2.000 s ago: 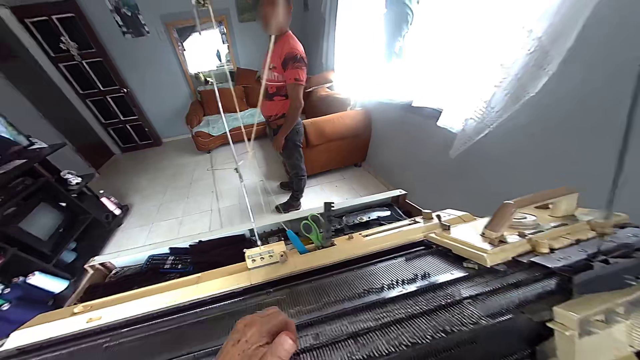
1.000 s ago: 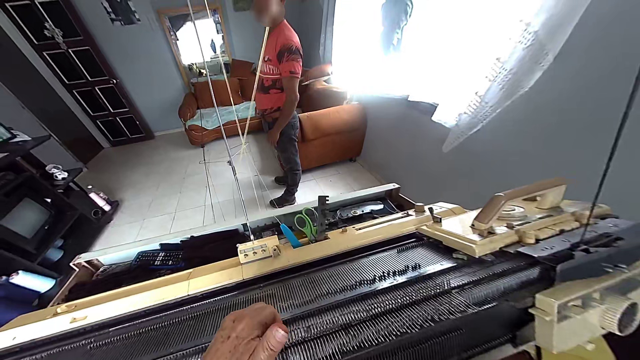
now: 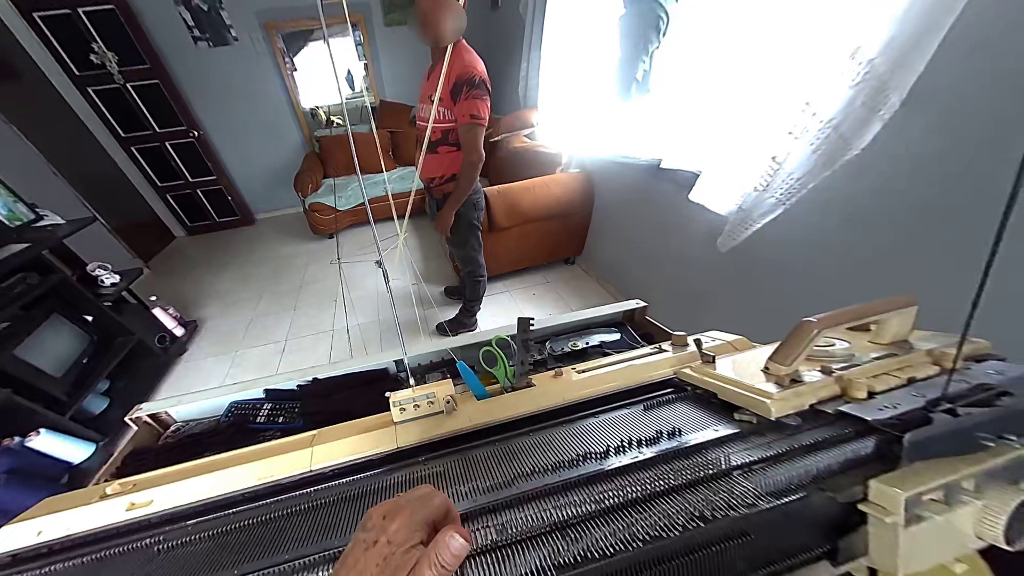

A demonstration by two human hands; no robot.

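Note:
One hand shows, at the bottom centre of the head view; by its thumb on the right side it looks to be my left hand (image 3: 404, 534). It rests at the needle bed (image 3: 304, 500) of a knitting machine, fingers curled down; whether they grip anything is hidden. My right hand is out of view. On the right of the machine sits the beige knitting carriage (image 3: 800, 368) with its brown handle (image 3: 848, 328). A beige row counter (image 3: 420, 402) is on the back rail. Behind it are green-handled scissors (image 3: 498, 364) and a blue tool (image 3: 472, 380).
Behind the rail, an open trough (image 3: 240, 392) holds dark cloth and a remote control (image 3: 262, 413). Yarn strands rise from a metal mast (image 3: 376, 232). Another person (image 3: 456, 160) stands beside an orange sofa (image 3: 540, 212). Yarn cones (image 3: 60, 446) lie at far left.
Between the first earlier frame and now, my left hand has come slightly further into view over the needle bed. The other person stays in about the same place.

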